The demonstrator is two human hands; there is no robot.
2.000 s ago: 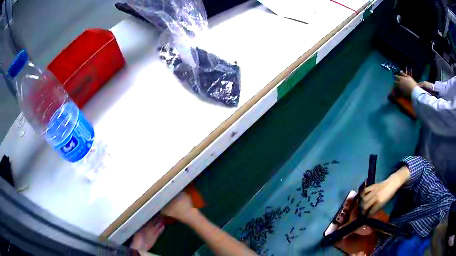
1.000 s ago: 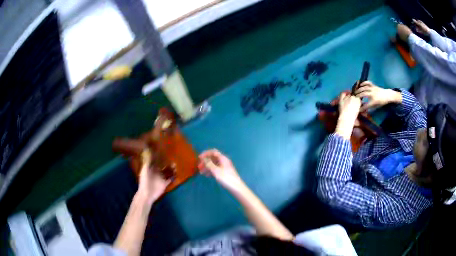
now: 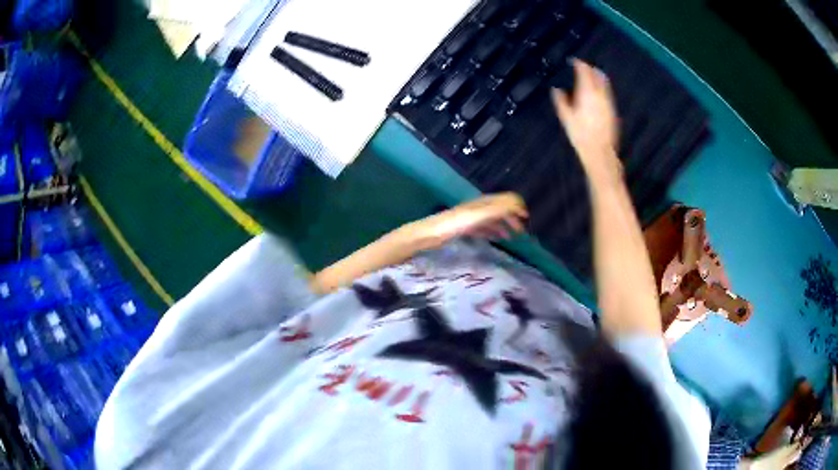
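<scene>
A black ribbed parts tray (image 3: 648,138) lies on the teal bench. Glossy black parts (image 3: 473,101) sit in rows at its left and upper part. My right hand (image 3: 588,106) is over the tray, just right of these parts, fingers apart, with nothing seen in it. My left hand (image 3: 496,216) is at the tray's near edge, blurred, fingers loosely bent, with nothing seen in it. Two black strips (image 3: 326,48) lie on stacked white sheets (image 3: 390,27) left of the tray. The orange-brown three-armed fixture (image 3: 698,280) stands right of my right forearm, its arms bare.
A blue bin (image 3: 230,147) is below the sheets, beside yellow floor lines. Blue containers (image 3: 64,312) stand at the far left. A pale bracket (image 3: 816,186) is at the right edge. Small black parts (image 3: 818,285) and part of another person's hand (image 3: 781,457) are at the right.
The view has swung left to the tray and sheets. My left hand has left the fixture, and my right hand is now over the tray. The fixture now shows to the right.
</scene>
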